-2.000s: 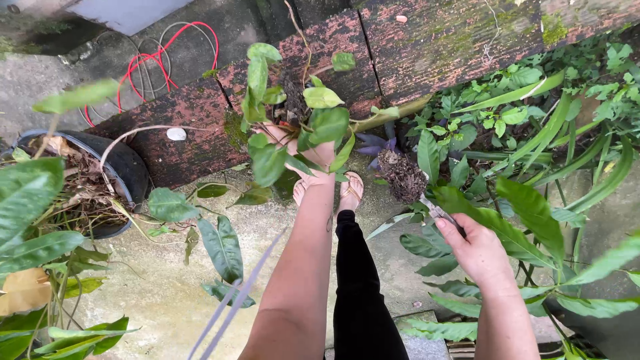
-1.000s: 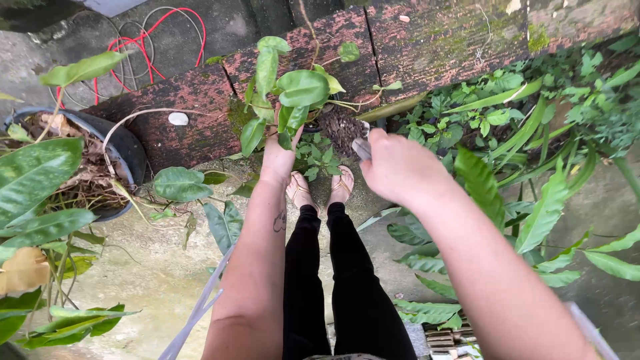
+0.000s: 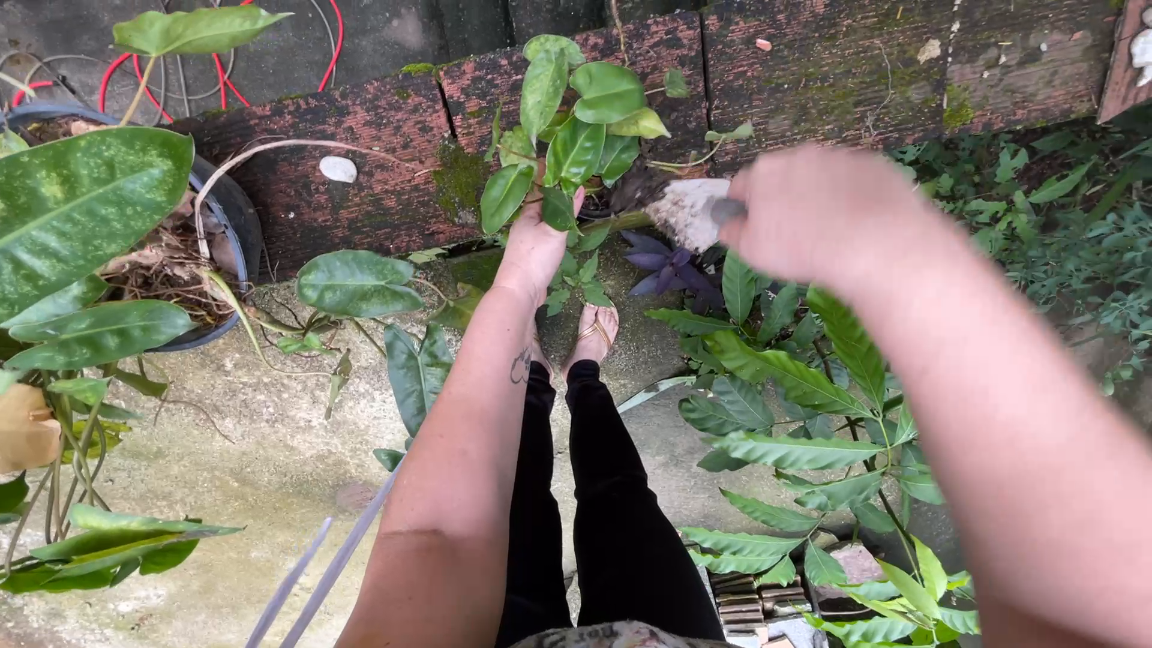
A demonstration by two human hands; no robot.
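Note:
My left hand (image 3: 538, 241) is at the base of a leafy green plant (image 3: 576, 148) that stands against the weathered wooden planks; leaves hide most of its fingers, and what they grip cannot be made out. Just right of the plant, my right hand (image 3: 814, 216), blurred by motion, is closed around the grey handle of a small hand trowel (image 3: 691, 211). The trowel's pale, dirt-smeared blade points left toward the plant's base. Dark soil (image 3: 634, 187) shows between the leaves and the blade.
Weathered planks (image 3: 351, 171) run across the top, bearing a white pebble (image 3: 338, 169). A large black pot (image 3: 236, 225) of roots and broad leaves stands left. Leafy plants (image 3: 801, 387) fill the right side. Red and grey cables (image 3: 335, 45) lie beyond the planks. My sandalled feet (image 3: 594, 333) are on concrete.
Two seconds ago the trowel carried a clump of soil, right of the plant; one second ago it was at the plant's base. Now its blade shows no clump, and my right hand has moved back right.

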